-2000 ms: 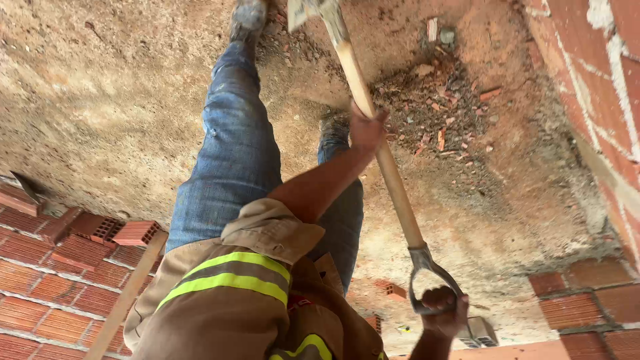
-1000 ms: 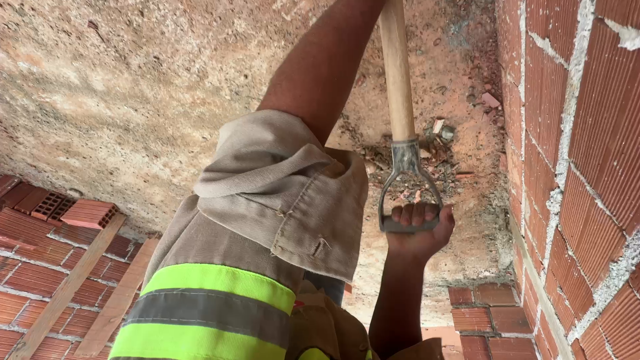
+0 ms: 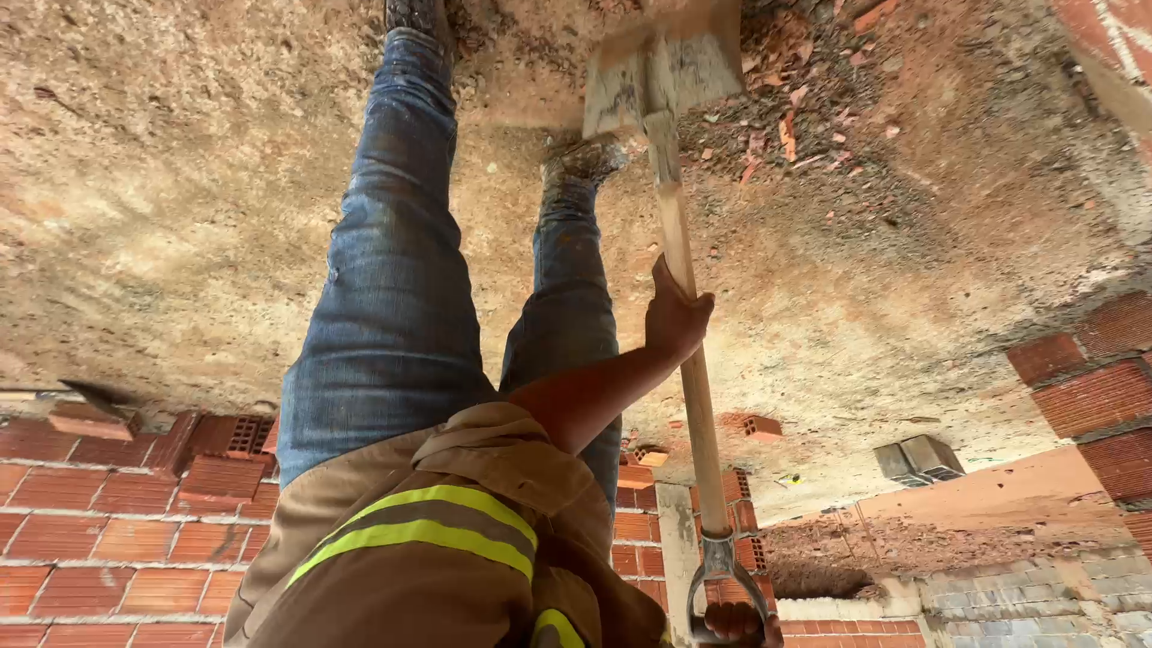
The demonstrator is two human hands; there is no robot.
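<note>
A shovel with a long wooden shaft (image 3: 697,405) and a wide, dirty metal blade (image 3: 666,76) slants across the view. My left hand (image 3: 679,315) is wrapped around the middle of the shaft. At the bottom, my right hand (image 3: 736,623) grips the metal D-shaped handle (image 3: 720,553), partly cut off by the frame's edge. The blade lies over the left edge of a scatter of broken brick and rubble (image 3: 810,135), close beside my right boot (image 3: 585,162). Whether the blade carries anything is unclear.
Hollow-brick walls (image 3: 117,540) stand at the lower left and right (image 3: 1098,396). Loose bricks (image 3: 760,427) and a grey block (image 3: 920,461) lie on the rough floor (image 3: 864,333). A wooden board (image 3: 677,549) is near the bottom. My left boot (image 3: 418,18) is at the top.
The shovel blade and my left hand, both out of view one second ago, show again. Both hands keep hold of the shovel. The view has shifted widely, bringing my legs back in.
</note>
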